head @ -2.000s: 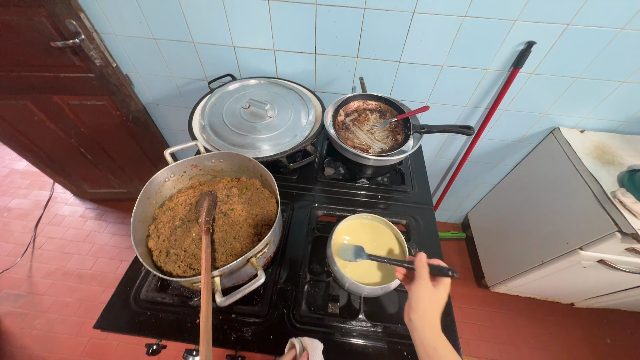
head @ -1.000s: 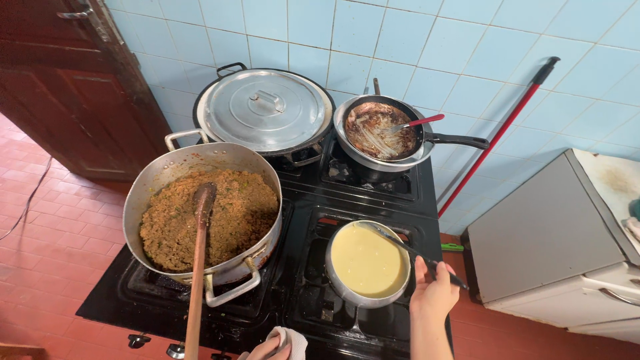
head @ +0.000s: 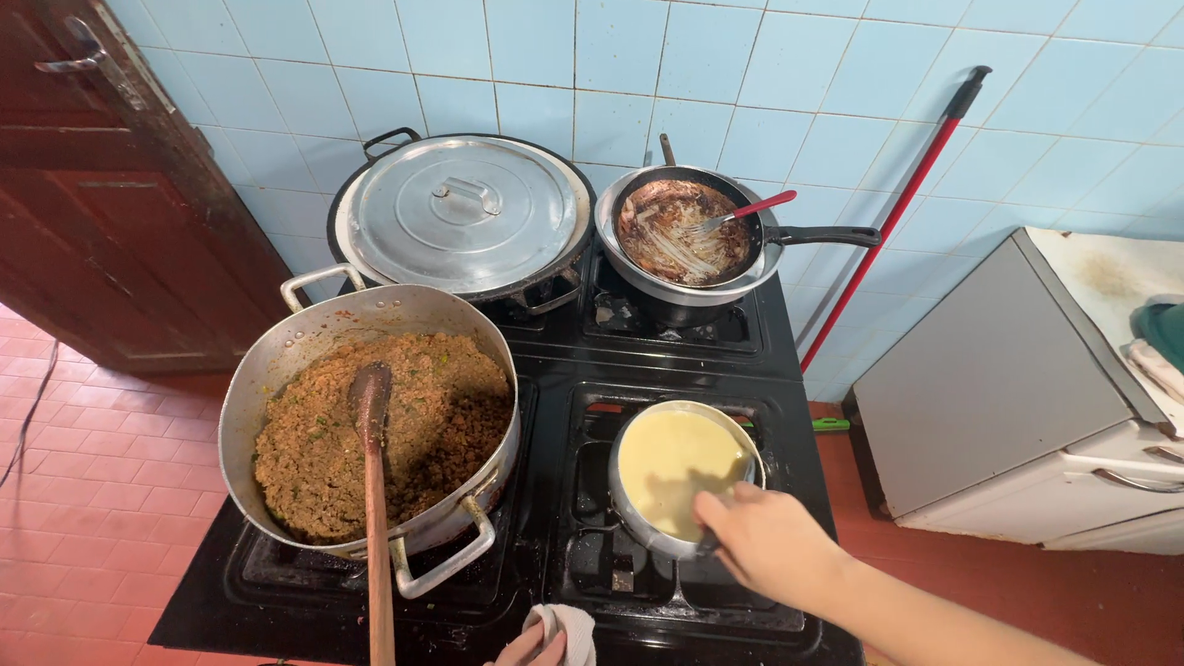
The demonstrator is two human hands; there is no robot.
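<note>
My right hand grips the dark handle of a spatula, whose head dips into the pale yellow liquid at the right side of a small metal pot. At the bottom edge of the view, my left hand holds a whitish cloth; its fingers are only partly in view. A large aluminium pot full of brown crumbly food stands on the left of the stove. In it leans a wooden spoon, its handle over the near rim.
Behind, on the black gas stove, are a wide pan with a metal lid and a soiled frying pan holding a red-handled fork. A red pole leans against the tiles. A white cabinet stands right, a wooden door left.
My right hand has moved from beside the small pot to over its near right rim, and the spatula has shifted within the liquid. My left hand still holds the cloth.
</note>
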